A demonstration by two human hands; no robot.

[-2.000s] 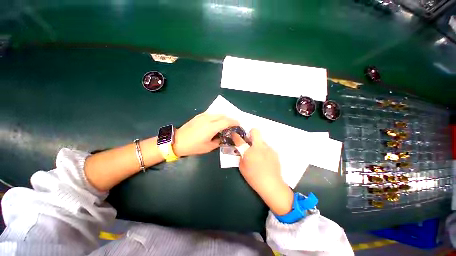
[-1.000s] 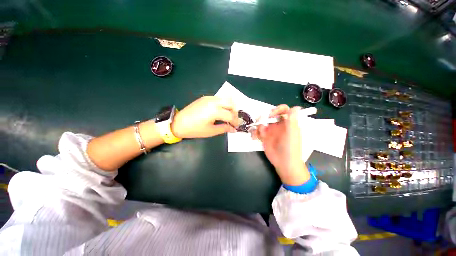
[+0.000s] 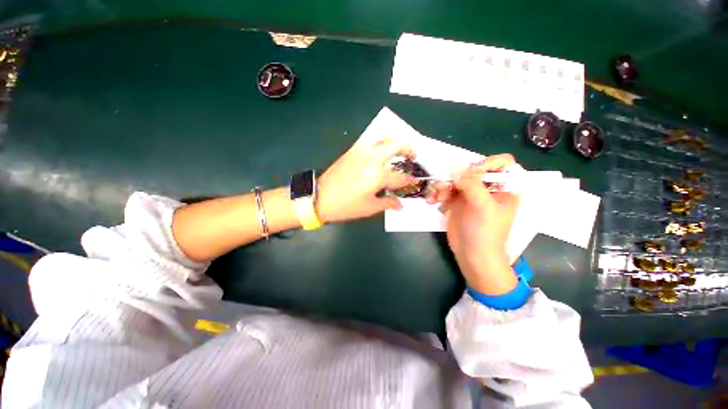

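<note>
A dark round housing [image 3: 409, 177] is held between the thumb and fingers of my left hand [image 3: 359, 183]. My right hand [image 3: 484, 216] grips pale, slim tweezers [image 3: 496, 176] whose thin tip reaches left to the housing. The right fingers are close beside the housing's right edge; whether they touch it is unclear. White sheets [image 3: 415, 218] lie under both hands. The inside of the housing is too small and partly hidden by fingers to read.
A long white sheet [image 3: 487, 77] with faint marks lies beyond the hands. Round housings stand at upper left [image 3: 275, 81], right [image 3: 544, 129], [image 3: 588, 139] and far right [image 3: 624, 70]. A clear tray [image 3: 622, 232] with gold parts is at right. Blue bins [image 3: 669, 362] stand below the bench edge.
Two seconds ago the right fingers were at the housing; since then the pale tweezers have come into view in my right hand, pointing left at it. The view has shifted, so bench items appear further right.
</note>
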